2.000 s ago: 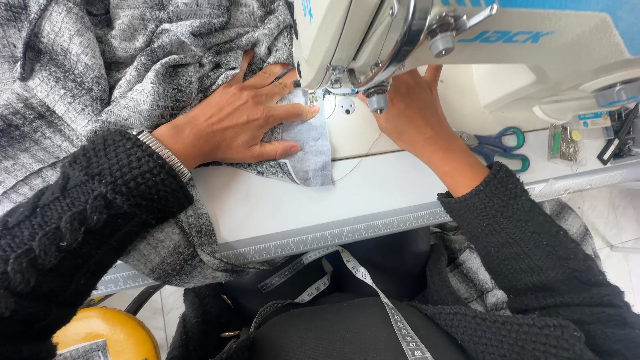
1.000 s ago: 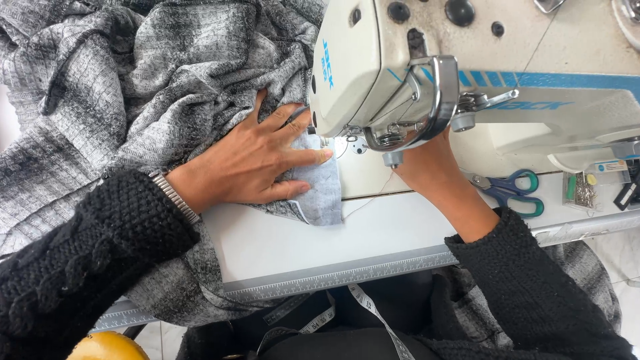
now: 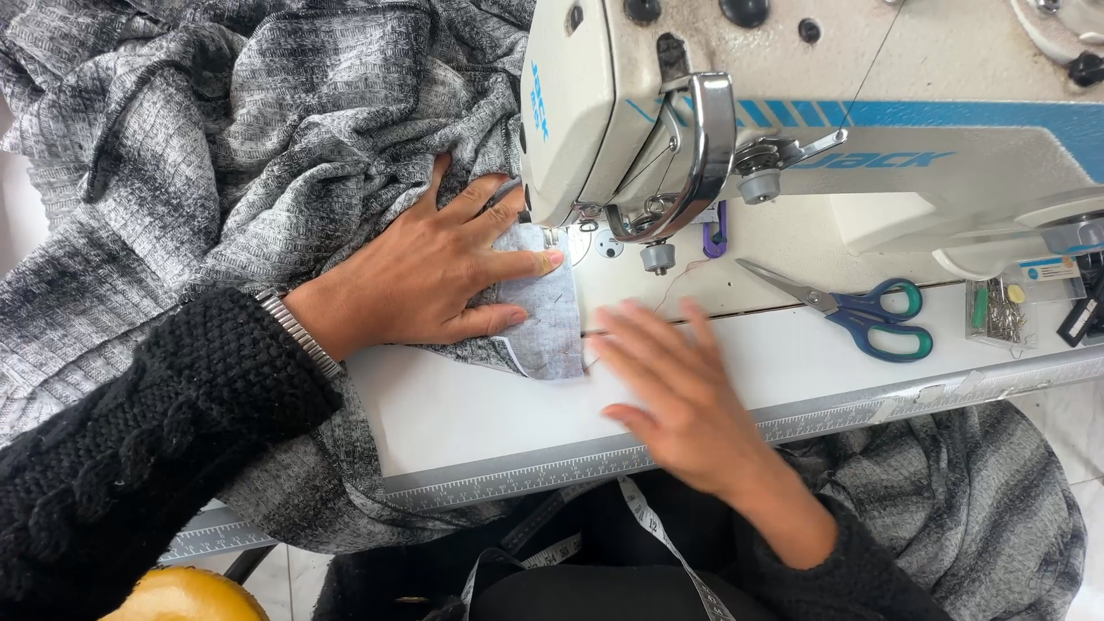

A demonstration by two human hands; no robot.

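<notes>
My left hand point(image 3: 440, 267) lies flat with spread fingers on the grey knit fabric point(image 3: 285, 147), its index finger and thumb on a light grey fabric piece point(image 3: 548, 319) beside the needle area of the Jack sewing machine point(image 3: 569, 112). The needle itself is mostly hidden. My right hand point(image 3: 673, 388), blurred, is over the table's front part, right of the light piece, fingers apart and holding nothing. A thin reddish thread point(image 3: 681, 280) lies on the machine bed beyond it.
Blue-handled scissors point(image 3: 849, 306) lie on the right, near a clear box of pins point(image 3: 1000, 315). A purple-handled tool point(image 3: 715, 233) rests behind the machine's knee-shaped guard. A ruler strip point(image 3: 535, 474) runs along the table's front edge. A tape measure point(image 3: 655, 526) hangs at my lap.
My right hand has come out from under the machine arm towards the table's front edge. My left hand stays on the fabric. The purple-handled tool now shows.
</notes>
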